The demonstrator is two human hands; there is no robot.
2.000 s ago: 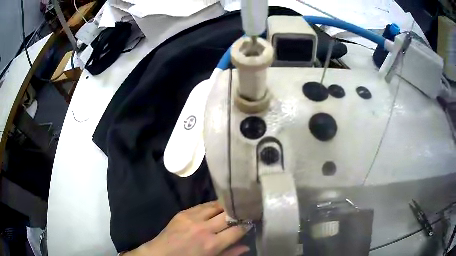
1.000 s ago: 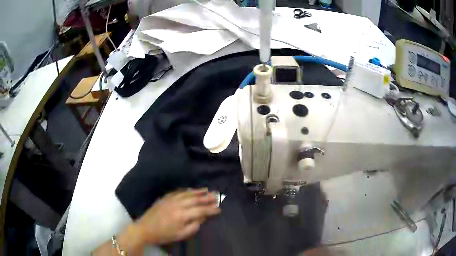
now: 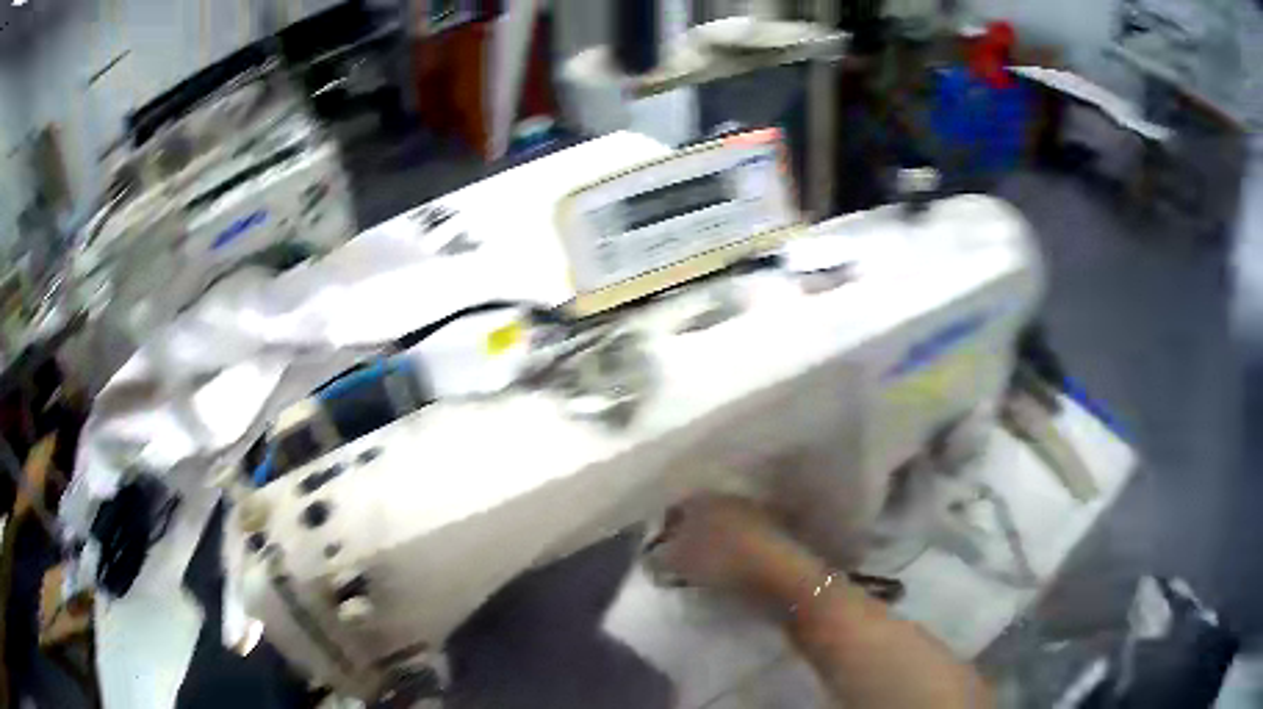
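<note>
The view is strongly blurred. Dark fabric point(image 3: 533, 630) lies under and beside the off-white sewing machine head point(image 3: 326, 561), at the lower left. My right hand point(image 3: 713, 540) reaches in from the lower right, with a thin bracelet at the wrist. It is low over the white table in front of the machine's arm, to the right of the dark fabric. Its fingers point left and are curled near a small dark spot; whether they hold something cannot be made out. My left hand is not in view.
A beige control panel point(image 3: 679, 215) stands behind the machine's long arm. A white box with a yellow mark point(image 3: 478, 353) and a blue hose are behind the head. Pale material point(image 3: 208, 367) and a black bundle point(image 3: 132, 526) lie at the left. Small blurred items lie right of my hand.
The view has swung far to the right. My left hand, earlier flat on the dark fabric, has left the picture. My right hand now shows beside the machine head.
</note>
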